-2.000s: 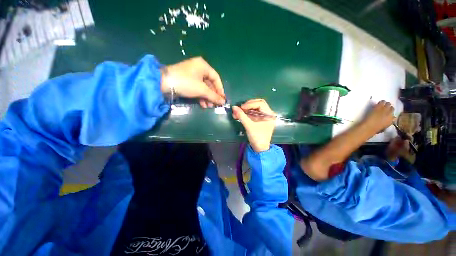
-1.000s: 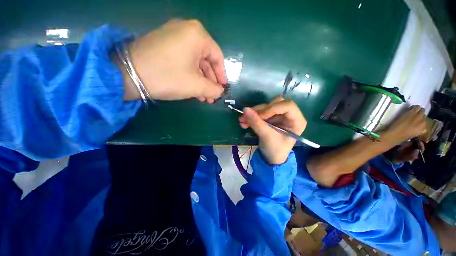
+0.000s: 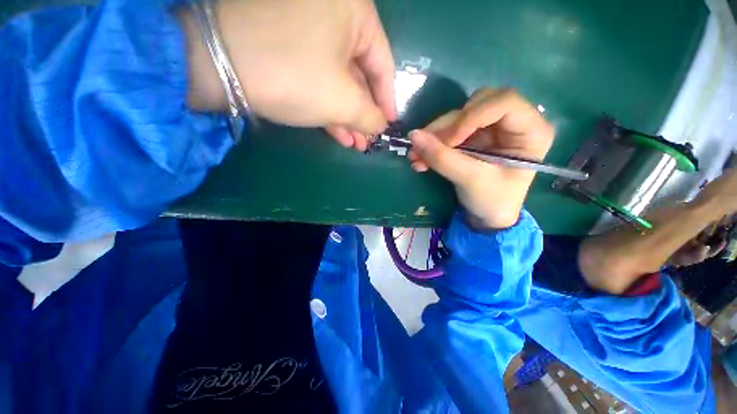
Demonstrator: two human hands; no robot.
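Note:
My left hand (image 3: 311, 77), with a silver bangle at the wrist, pinches a tiny dark component (image 3: 376, 143) between its fingertips. My right hand (image 3: 497, 154) holds a thin silver-white pen-like tool (image 3: 533, 164), possibly tweezers, between thumb and fingers. The tool's tip end points left, at the component. A tiny white piece (image 3: 397, 146) shows at the tip, beside the component. Whether it touches the component is too small to tell. Both hands are close together over the green mat (image 3: 307, 182), near its front edge.
A solder wire spool (image 3: 653, 184) with green rims stands right of my right hand in a dark holder. A white sheet (image 3: 711, 89) lies beyond it. Another person's bare forearm (image 3: 687, 230) and blue sleeve (image 3: 622, 340) are at the right. Bench glare (image 3: 408, 87) lies behind my fingertips.
The view has moved closer. The tool's tip, apart from the left fingertips one second ago, is now beside the component. The scattered white pieces at the back have left the picture.

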